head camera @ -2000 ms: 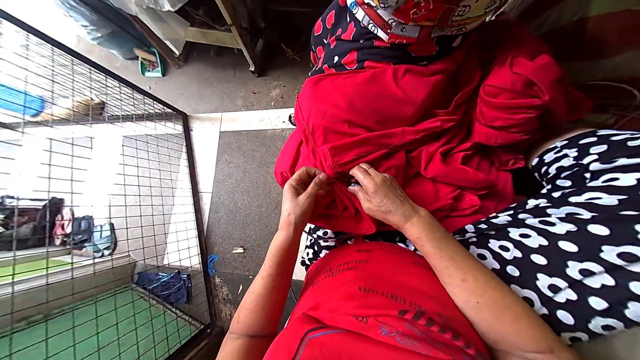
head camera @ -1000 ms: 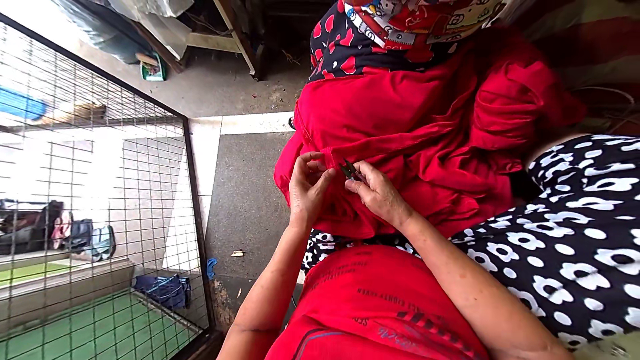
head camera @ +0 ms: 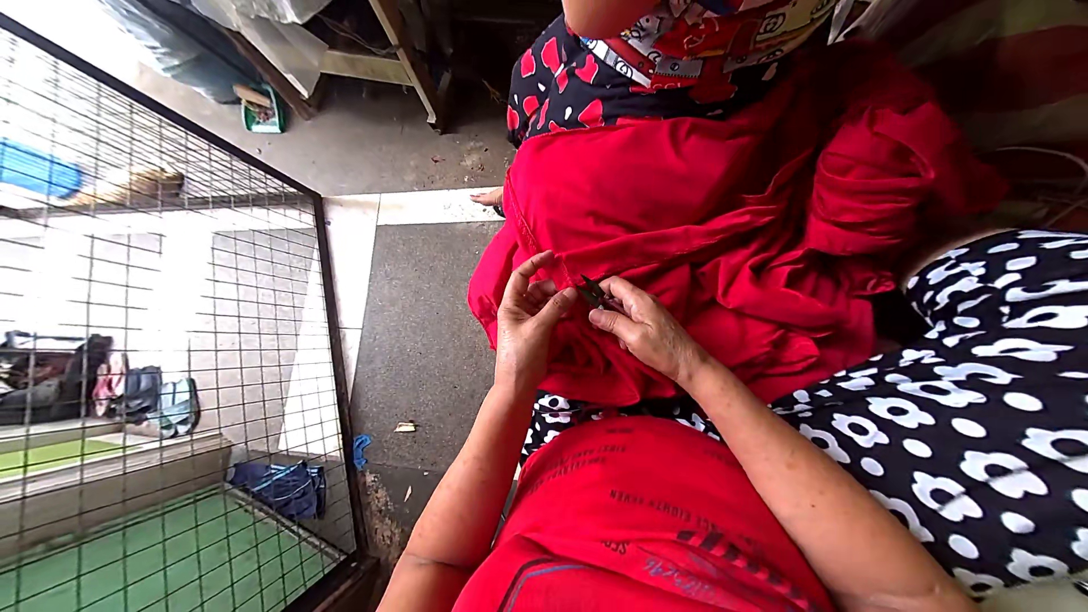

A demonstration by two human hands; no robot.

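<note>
A large red cloth [head camera: 646,187] lies bunched over my lap and reaches across to another person seated opposite. My right hand [head camera: 639,325] holds a small dark tool [head camera: 590,291], which looks like thread snips, its tips pointing up and left over the cloth. Just left of it, my left hand [head camera: 531,310] is raised at the cloth's near left part, its thumb and fingers curled towards each other. Whether a thread or a fold of cloth lies between those fingers cannot be told.
A black wire mesh panel [head camera: 327,340] stands on my left, with folded dark blue cloth [head camera: 280,489] behind it. The other person, in black clothing with red shapes [head camera: 552,81], sits across from me. Further off are a wooden stand [head camera: 365,66] and a green dustpan [head camera: 262,110].
The dark tool, mostly hidden by my fingers two seconds ago, now shows plainly in my right hand. My left hand's fingers have lifted and spread somewhat. The other person's arm has come into view at the top.
</note>
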